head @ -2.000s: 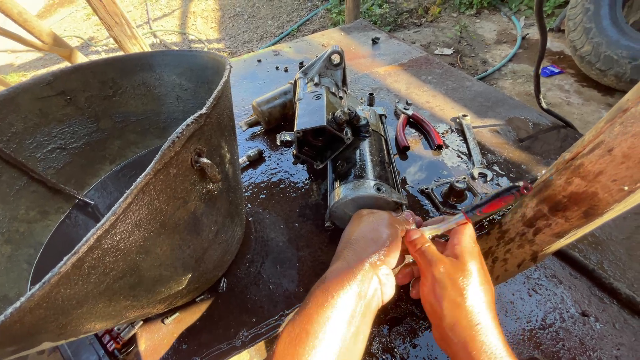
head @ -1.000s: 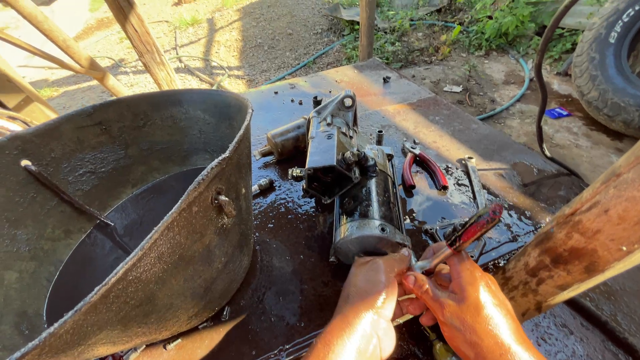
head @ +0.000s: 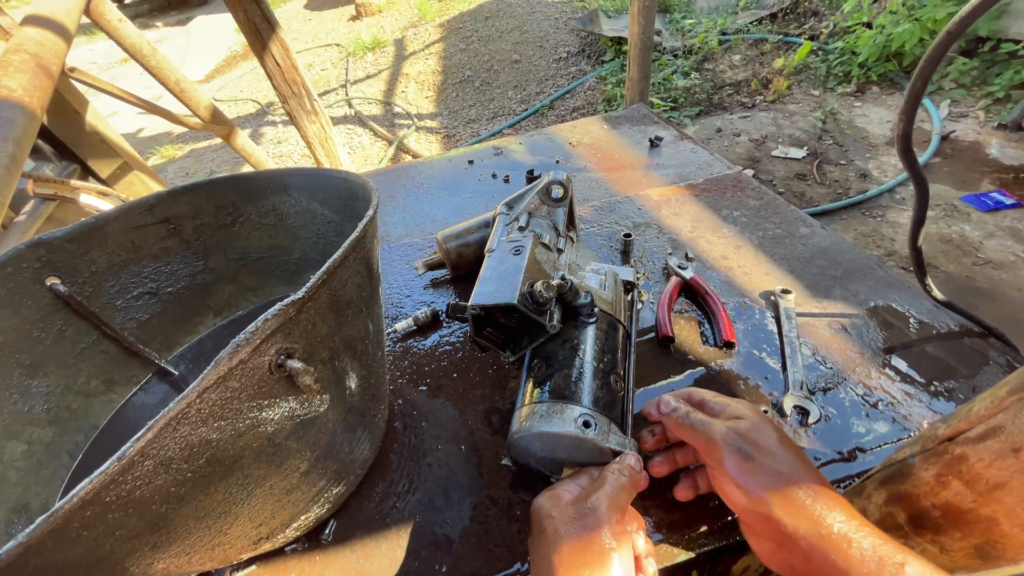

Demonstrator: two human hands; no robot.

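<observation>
A greasy metal motor point(head: 572, 376), which looks like a starter motor, lies on the wet metal table with a smaller cylinder on its left. My left hand point(head: 592, 512) has its thumb and finger at the lower right edge of the motor's end cap; whether it pinches something there is hidden. Beside the motor's lower right side is my right hand point(head: 720, 456), fingers loosely curled and apart, with nothing visible in it. A thin long rod point(head: 632, 360) runs along that side. Red-handled pliers point(head: 694, 300) and a combination wrench point(head: 792, 356) lie to the right.
A large, dark, cut-open metal container point(head: 320, 400) fills the left, with a rod inside. A spark plug point(head: 416, 320) and a small socket-like cylinder point(head: 626, 246) lie near the motor. A wooden post point(head: 952, 472) leans at lower right; a dark cable point(head: 916, 184) hangs at right.
The red-and-black-handled tool that was in my right hand is no longer in view. My right hand has come up beside the motor. The view has shifted, showing more of the wrench.
</observation>
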